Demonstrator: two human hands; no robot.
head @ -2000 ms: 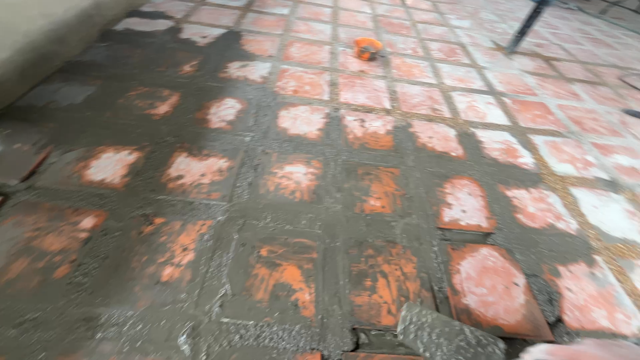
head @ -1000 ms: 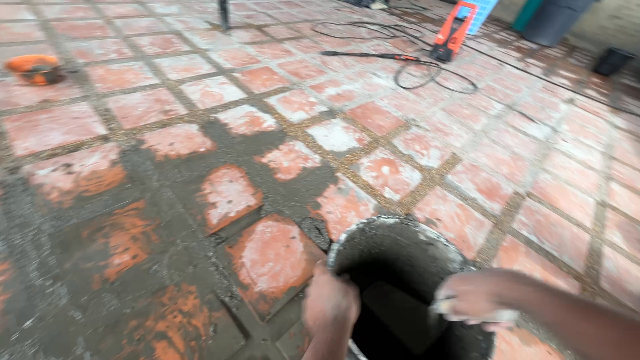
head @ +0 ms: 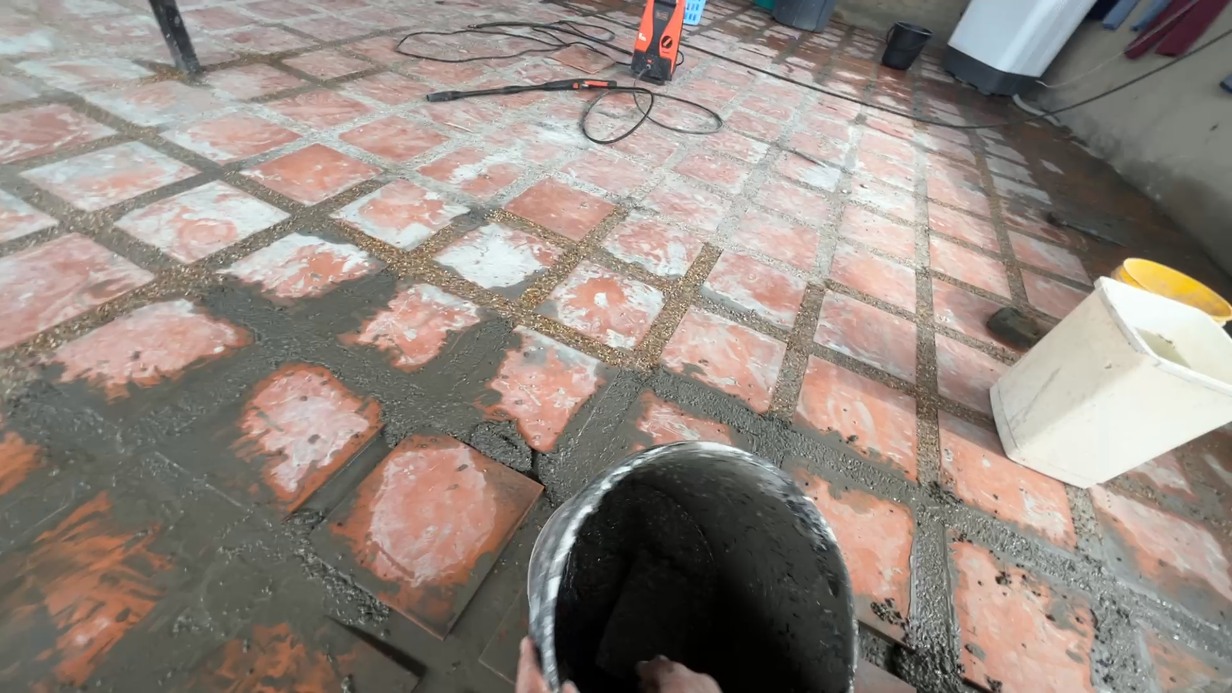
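A mortar-smeared bucket [head: 693, 568] stands on the terracotta tiles [head: 433, 520] at the bottom middle. The fingers of my left hand [head: 537, 674] are closed on its left rim. My right hand [head: 674, 677] reaches inside at the bottom edge, only its back and knuckles in sight. Beyond it a flat, dark shape [head: 643, 616] lies in the bucket's shadow; whether my fingers hold it cannot be told. Wet grey mortar [head: 404, 404] fills joints and coats tiles around the bucket's left side. One tile next to the bucket sits raised at its edge.
A white plastic container [head: 1078, 395] and a yellow bucket [head: 1174, 281] stand at the right. Farther back are an orange-and-black pressure washer [head: 657, 43], its black hose [head: 693, 120] and lance [head: 520, 89], a small black bucket [head: 905, 46] and a dark metal leg [head: 173, 38].
The view has swung right since the first frame. My right hand, over the bucket's right side a second ago, is now low inside it. My left hand stays at the left rim.
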